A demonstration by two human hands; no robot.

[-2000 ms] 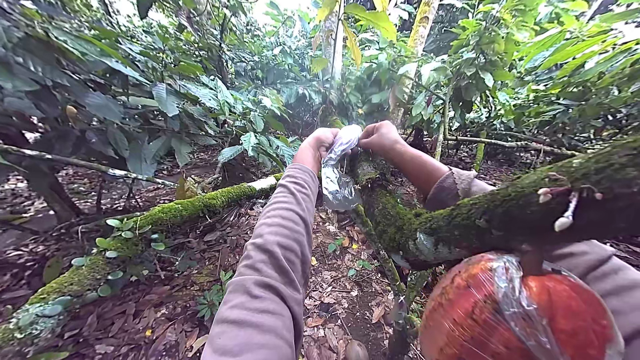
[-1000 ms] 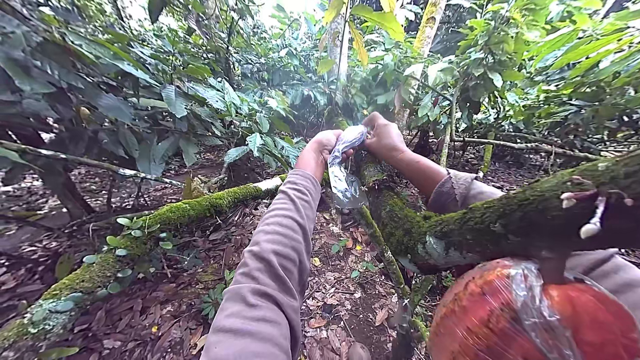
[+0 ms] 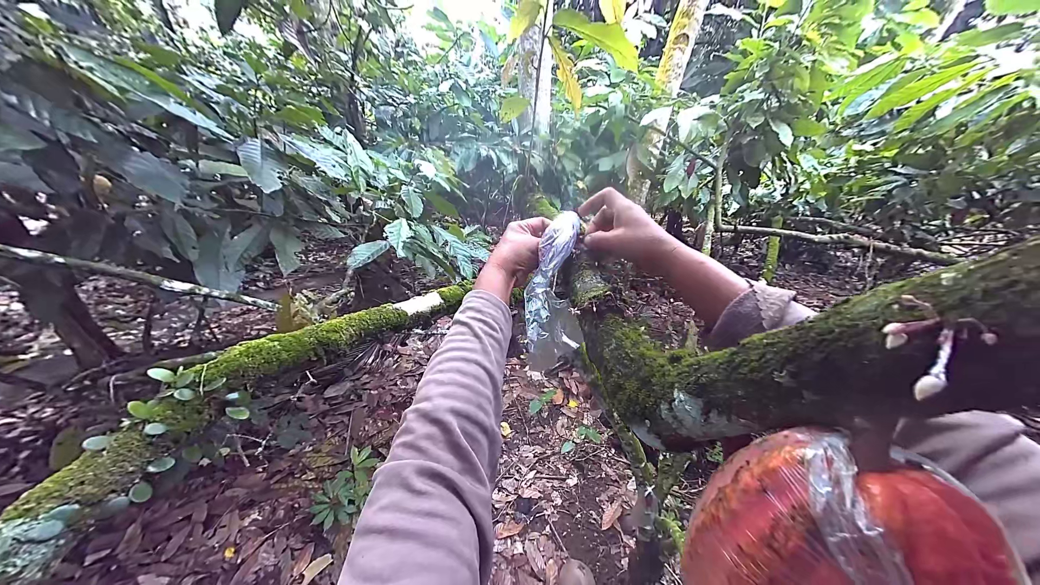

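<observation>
A gathered clear plastic bag (image 3: 555, 264) hangs between my hands at the end of a mossy cacao branch (image 3: 642, 366); what is inside it cannot be made out. My left hand (image 3: 520, 250) pinches the bag's left side near its top. On the other side, my right hand (image 3: 624, 226) has bent fingers at the upper edge of the plastic; whether they grip it is not plain. A large red-orange cacao pod (image 3: 764, 504), wrapped in clear plastic, hangs from the branch at the lower right, close to the camera.
Small pale flower buds (image 3: 930, 385) grow on the thick branch at right. Another mossy limb (image 3: 309, 345) with small round leaves slants across the left. Leaf litter (image 3: 536, 487) covers the ground, and dense foliage stands behind.
My right hand's fingers have shifted along the top of the plastic, and its wrist now sits a little higher. My left hand stays on the plastic.
</observation>
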